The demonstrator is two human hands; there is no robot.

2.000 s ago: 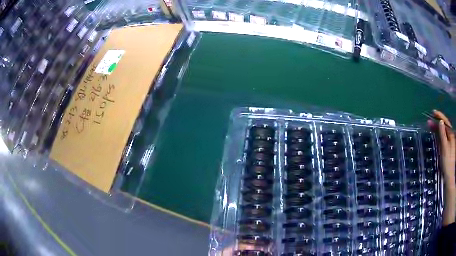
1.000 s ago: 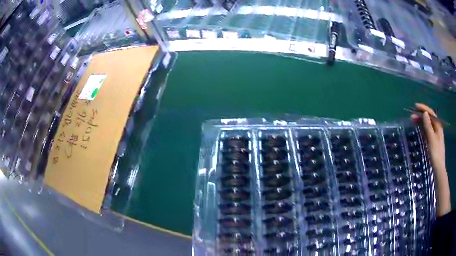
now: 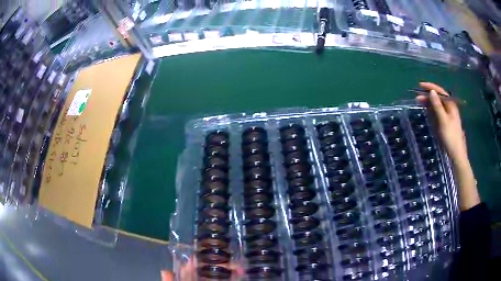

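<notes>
The clear blister tray (image 3: pixel 184 159) lies before me, its several columns filled with black round parts (image 3: pixel 254 164) standing on edge. My right hand (image 3: pixel 442 112) is at the tray's far right corner, with a thin tool (image 3: pixel 457 100) held between thumb and fingers; its wrist runs along the tray's right edge. My left hand (image 3: pixel 187 270) is at the bottom edge of the picture, seen partly through the tray's near left corner. Its fingers are under the clear plastic and the rest of the hand is cut off.
A tan cardboard sheet (image 3: pixel 88 148) with handwriting and a white-green label lies over trays at left. Stacked trays (image 3: pixel 22 104) stand far left. Clear trays (image 3: pixel 236 22) and a black marker pen (image 3: pixel 322 30) are behind the green mat (image 3: pixel 247 79).
The tray and my right hand have shifted left and up in the picture. The cardboard and back trays have shifted left too, as the view turned. Left fingers show again at the near left corner.
</notes>
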